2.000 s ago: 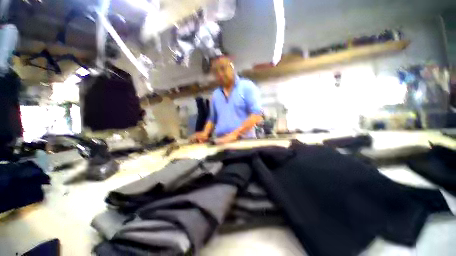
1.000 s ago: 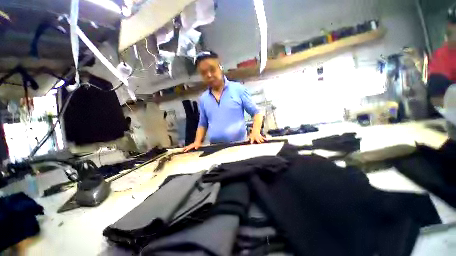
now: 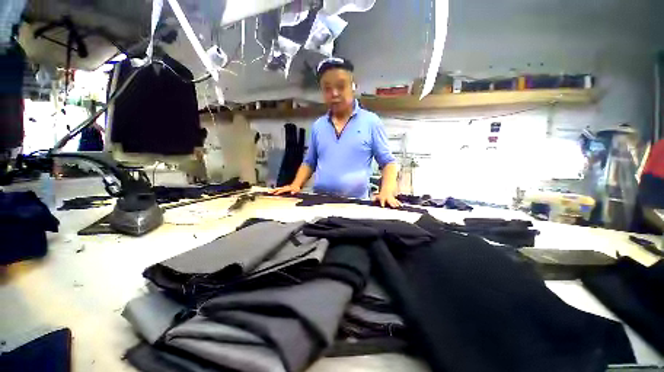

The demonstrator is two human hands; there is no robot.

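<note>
Neither of my hands is in view. Nearest in front of me, a folded bundle of grey cut pieces [image 3: 240, 251] with black layers and frayed edges lies on the cream table [image 3: 95, 290]. Black cloth panels [image 3: 488, 290] drape over the table to its right and touch the bundle. A dark cut panel [image 3: 327, 199] lies flat on the far side of the table, between the hands of a person [image 3: 349, 152] in a light blue shirt.
A steam iron [image 3: 137, 213] stands at the left. Navy cloth [image 3: 23, 225] lies at the left edge. A long dark flat bar [image 3: 568, 259] lies behind the black cloth. A dark garment [image 3: 155, 109] hangs at the back left. A red sleeve [image 3: 653, 174] shows at the right edge.
The view has steadied and shifted. The far person, bent over the table two seconds ago, now stands more upright with hands spread apart on the table. The bundle and black cloth lie much as before.
</note>
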